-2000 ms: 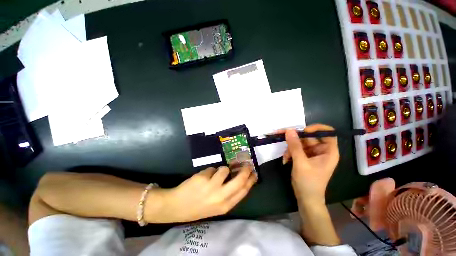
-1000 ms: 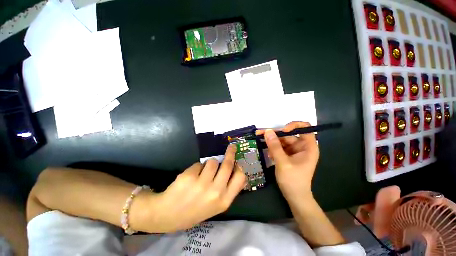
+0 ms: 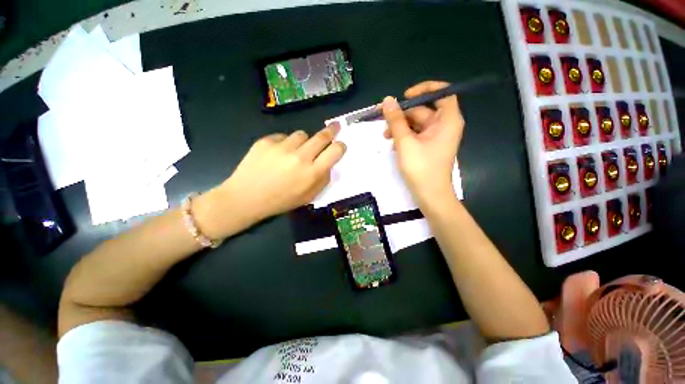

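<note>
My right hand (image 3: 426, 139) holds dark tweezers (image 3: 428, 97), their tip low over the grey-marked patch at the top of the white backing sheets (image 3: 368, 161). My left hand (image 3: 289, 169) is at the left of that patch, fingertips on the sheet; I see nothing gripped in it. A phone unit (image 3: 364, 244) with its green and silver board showing lies untouched in front of me, over the lower part of the sheets. A second phone unit (image 3: 308, 77) lies flat at the back. Any tiny piece at the tweezers' tip is too small to tell.
Loose white sheets (image 3: 113, 127) lie at left, beside a dark glossy device (image 3: 36, 191). A white tray (image 3: 552, 150) with red-and-black blocks stands at right, some slots tan and empty. A pink fan (image 3: 638, 322) is at lower right. A pale edge runs along the back.
Both hands have moved from the near phone unit up to the top of the backing sheets. My left hand has let go of the unit, and the tweezers' tip has moved to the grey-marked patch.
</note>
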